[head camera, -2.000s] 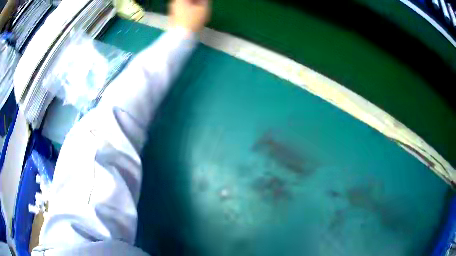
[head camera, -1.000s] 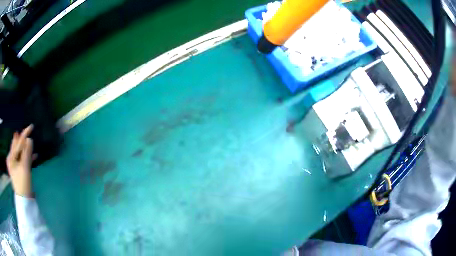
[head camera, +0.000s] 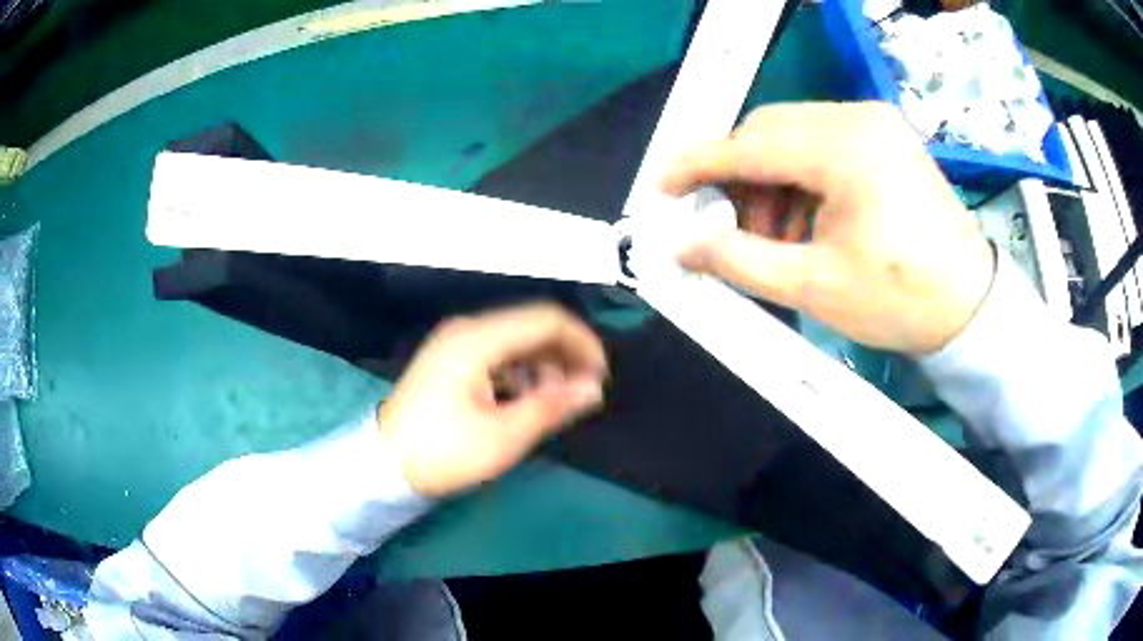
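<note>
Three white base legs, one at the left (head camera: 376, 222), one at the top (head camera: 717, 88) and one at the lower right (head camera: 834, 420), meet at a centre over a black triangular jig (head camera: 652, 420). My right hand (head camera: 852, 225) is at the centre, its thumb and fingers around a small white round part (head camera: 712, 215). The hand hides part of the joint. My left hand (head camera: 495, 394) is below the left leg, blurred, with fingers curled; whether it holds something cannot be told.
A blue bin (head camera: 971, 94) of small white parts stands at the upper right, near a grey metal box (head camera: 1038, 244) and stacked long white pieces (head camera: 1109, 175). Clear plastic bags (head camera: 15, 338) lie at the left edge. A pale strip (head camera: 251, 63) borders the bench mat. Another blue bin (head camera: 38, 589) is lower left.
The view has shifted. The black jig with three white legs now lies in front of me, both hands are near its centre, and the orange screwdriver has left the view.
</note>
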